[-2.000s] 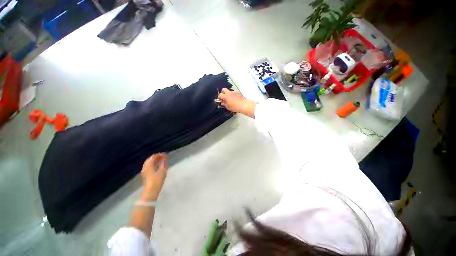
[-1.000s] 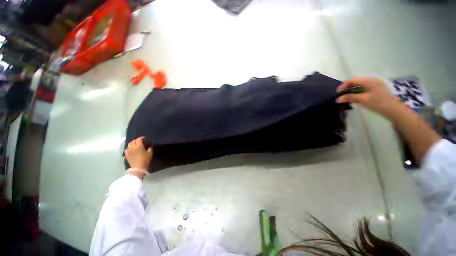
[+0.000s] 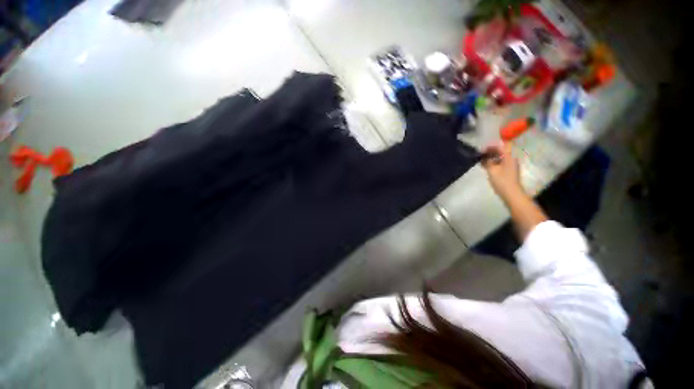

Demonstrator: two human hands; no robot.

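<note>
A black garment panel lies spread from the lower left to the right, with a curved cut-out near its right end. It overlaps the thick stack of black panels, whose right end shows pale thread tails. My right hand is shut on the pointed right corner of the panel. A small dark thing shows at its fingertips, too blurred to name. My left hand is not visible; the lower left end of the panel runs towards the picture's bottom edge.
Orange-handled scissors lie left of the stack. At the upper right are a red basket, a tissue pack, an orange thread cone, a dish of notions and a dark phone. Dark cloth hangs over the table side.
The top panel has come off the stack towards me and to the right, its corner in my right hand. My left hand has gone out of sight. The view has turned back to the right.
</note>
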